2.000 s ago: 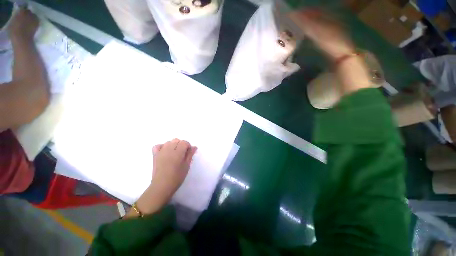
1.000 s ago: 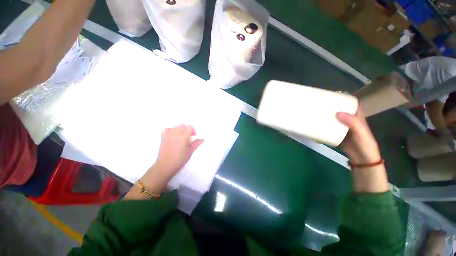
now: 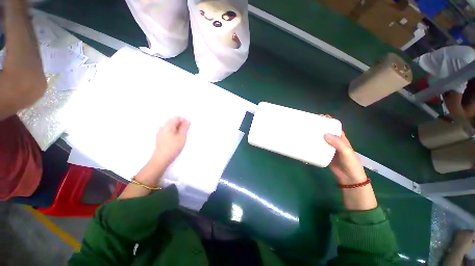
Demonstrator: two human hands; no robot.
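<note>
My right hand point(image 3: 341, 155) holds a pale cream canister point(image 3: 294, 134) by its right end, over the belt's near rail and the worktop. The canister lies roughly sideways, right of the sheets, and its face end is not visible. My left hand point(image 3: 173, 138) rests on the stack of white wrapping sheets point(image 3: 120, 114); its fingers are curled, and whether it pinches a sheet cannot be told in the glare. A wrapped canister point(image 3: 219, 44) with its face showing stands on the belt beyond the stack, with another wrapped canister point(image 3: 162, 26) to its left.
The green belt point(image 3: 297, 67) has pale metal rails. Bare tan canisters point(image 3: 380, 80) lie on it at right. Printed papers point(image 3: 62, 60) and shiny plastic bags point(image 3: 47, 111) lie left, by a neighbouring worker's arm point(image 3: 21, 67). A red stool point(image 3: 78, 195) is below. Another person is at far right.
The canister in my right hand has moved left and slightly down, closer to the stack. My left hand has shifted slightly left. The wrapped canisters have moved left along the belt.
</note>
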